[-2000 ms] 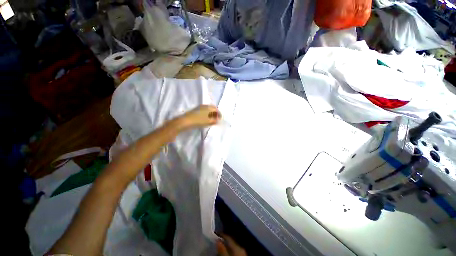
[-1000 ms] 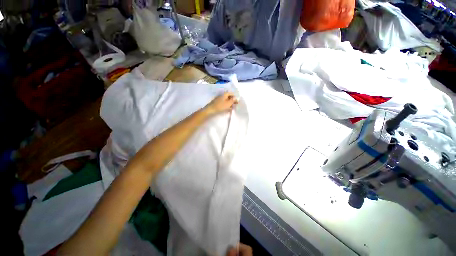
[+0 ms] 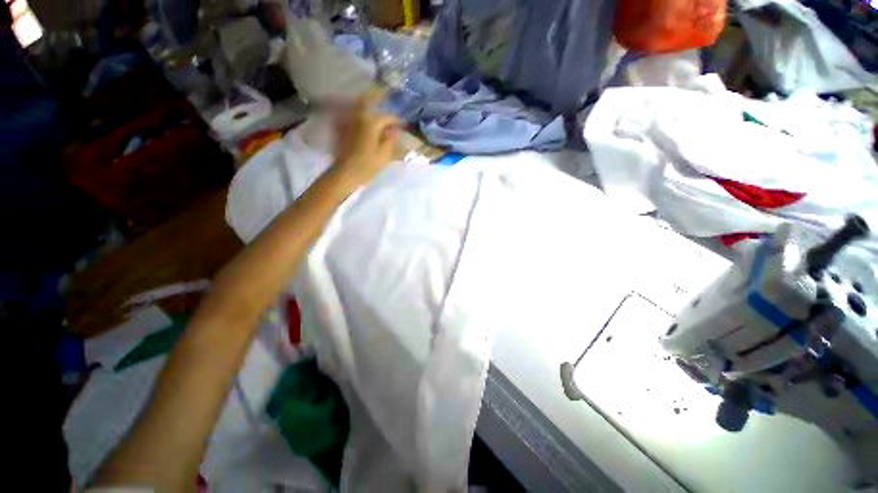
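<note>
The large white cloth lies over the left part of the white table and hangs over its front edge towards the lap. A long seam edge runs down its right side. My left hand is raised over the far left end of the cloth, blurred, with its fingers apart and nothing seen in them. My right hand is not in view. The sewing machine head stands at the right, away from the cloth.
White, green and red pieces lie heaped at the lower left. White garments with red are heaped behind the machine. Light-blue cloth lies at the table's back. A ruler strip runs along the front edge.
My left hand has let go of the cloth's right edge and moved up and left. My right hand, at the bottom edge before, has gone out of view. The cloth lies flatter on the table.
</note>
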